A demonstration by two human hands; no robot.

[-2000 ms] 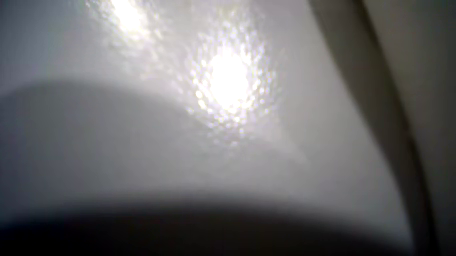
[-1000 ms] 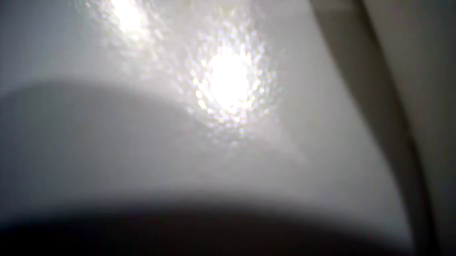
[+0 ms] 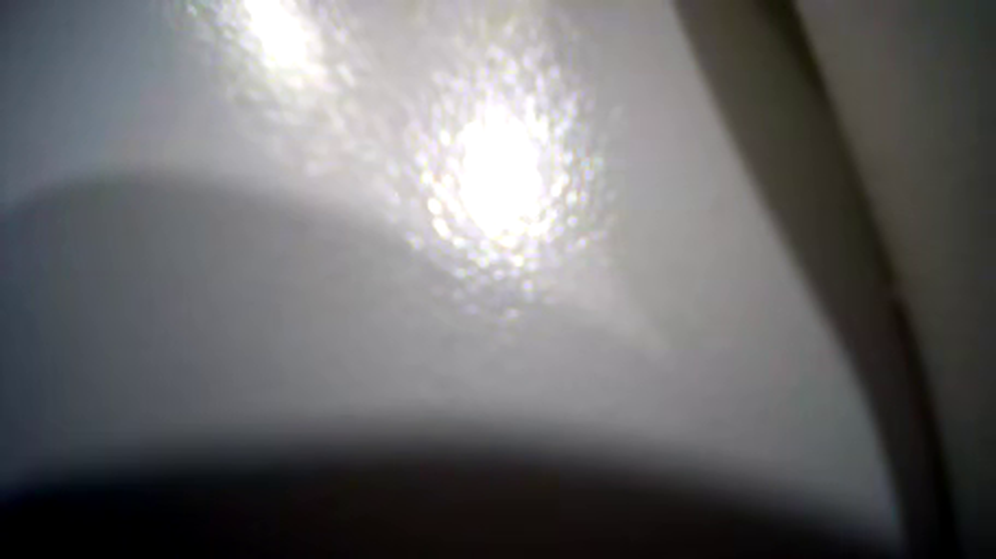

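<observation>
A blurred, glossy white-grey surface fills most of the view, very close up. Two bright glare spots show on it, a large one near the top centre and a smaller one at the upper left. A soft grey shadow with a curved edge covers its left and lower part. My left hand and my right hand are not in view. No held object can be made out.
A dark, curved band runs from the top right down to the lower right corner. A greyish area lies beyond it at the right. A dark, blurred curved shape spans the bottom edge.
</observation>
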